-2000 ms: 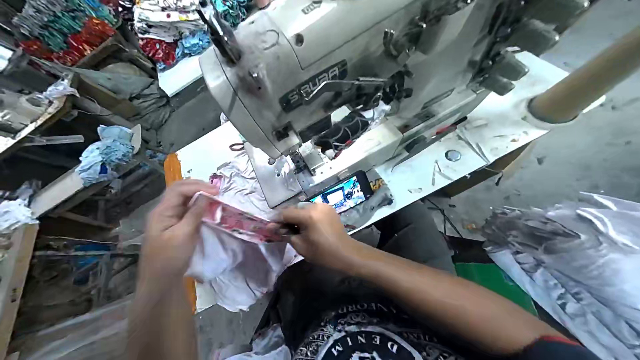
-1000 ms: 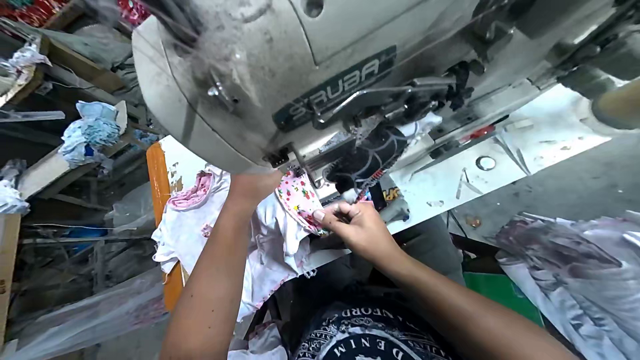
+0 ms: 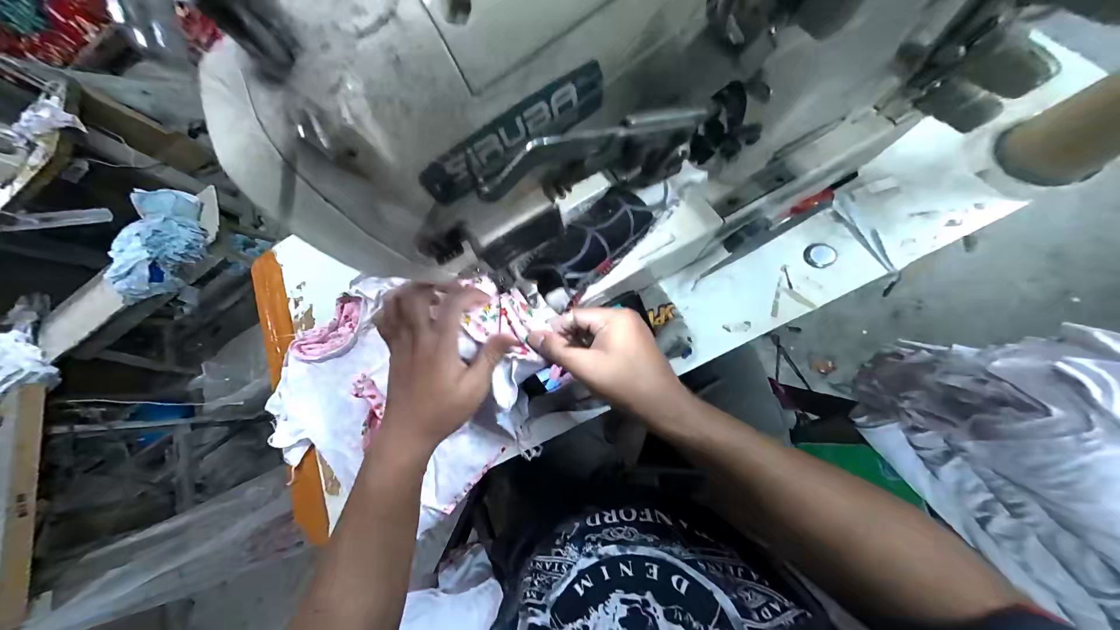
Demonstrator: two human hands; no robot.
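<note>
A white garment with pink floral trim [image 3: 332, 402] lies on the table's left part and runs up to the needle area of a Siruba industrial sewing machine [image 3: 367, 131]. My left hand [image 3: 442, 354] rests over the garment just left of the needle area, fingers bent on the cloth. My right hand [image 3: 617, 354] pinches the edge of the floral printed part [image 3: 499, 319] between thumb and fingertips, right beside the presser foot. Whether the foot is down on the cloth cannot be told. A phone, partly hidden, lies below the machine bed near my right hand.
The white table [image 3: 752, 297] has an orange edge [image 3: 306, 494] at left. A round metal piece [image 3: 820, 255] and tweezers-like tools lie right of the machine bed. Light blue cloth scraps [image 3: 157, 245] sit on a wooden frame at left. Pale grey fabric [image 3: 1006, 446] is heaped at lower right.
Two seconds ago both hands held the pink trim in front of the machine; the floral part is now at the needle area. The view has moved closer to the machine.
</note>
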